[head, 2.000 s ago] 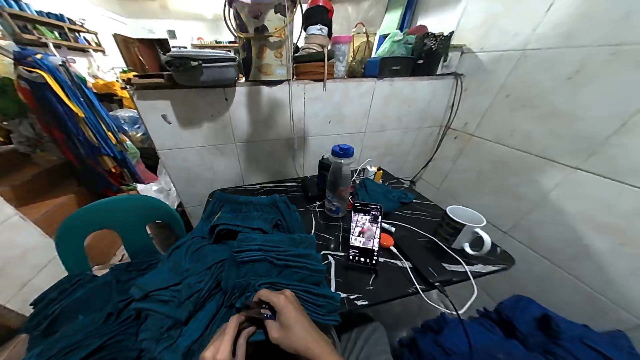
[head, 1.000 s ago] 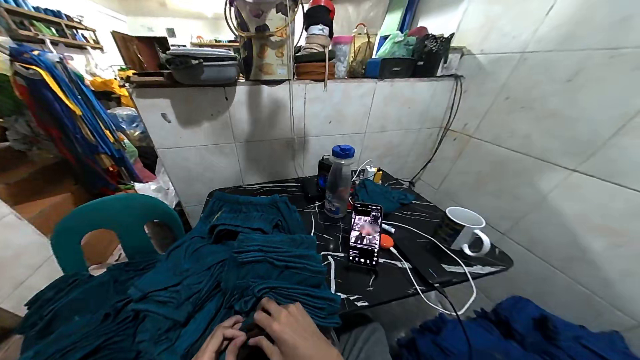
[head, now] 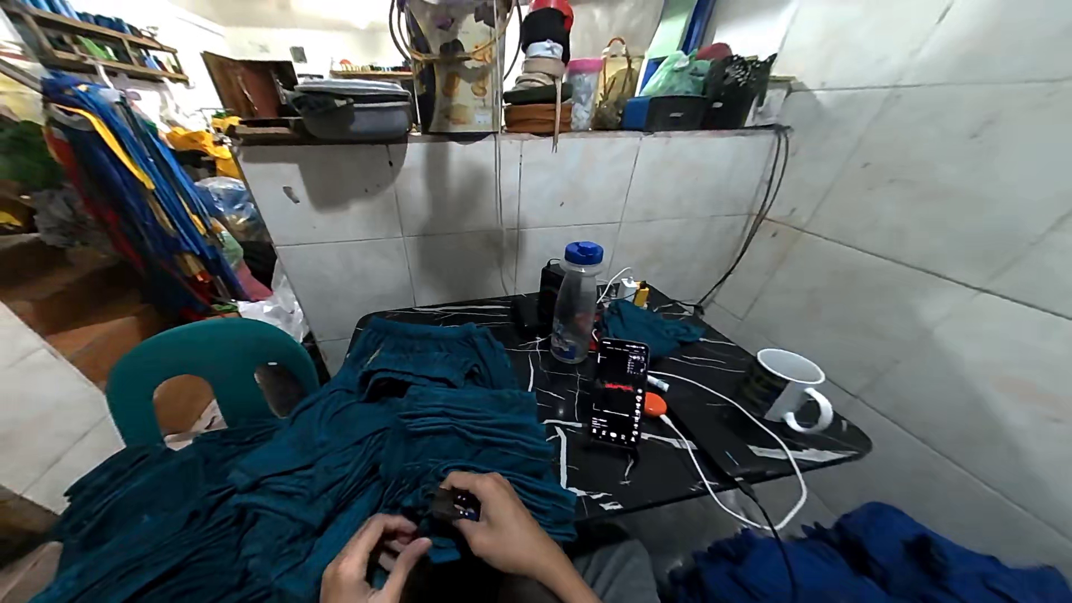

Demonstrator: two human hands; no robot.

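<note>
A large pile of dark teal gathered cloth (head: 335,452) lies over the left of the black marble-patterned table and down toward the lap. At its near edge my right hand (head: 502,523) grips a small dark tool (head: 456,504), whose exact kind I cannot tell. Just left of it, my left hand (head: 373,561) has its thumb and fingers curled around an edge of teal cloth. The tool sits right above that edge. Part of the cloth under both hands is dark and hard to make out.
On the table (head: 586,486) stand a lit phone (head: 620,392), a clear bottle with a blue cap (head: 576,306) and a mug (head: 783,389), with a white cable (head: 791,469) looping between. A green plastic chair (head: 213,360) is at left, blue cloth (head: 879,561) at lower right.
My right hand has lifted from the cloth, and the small dark tool now shows in it. My left hand has turned, its thumb and fingers now showing apart from the right hand.
</note>
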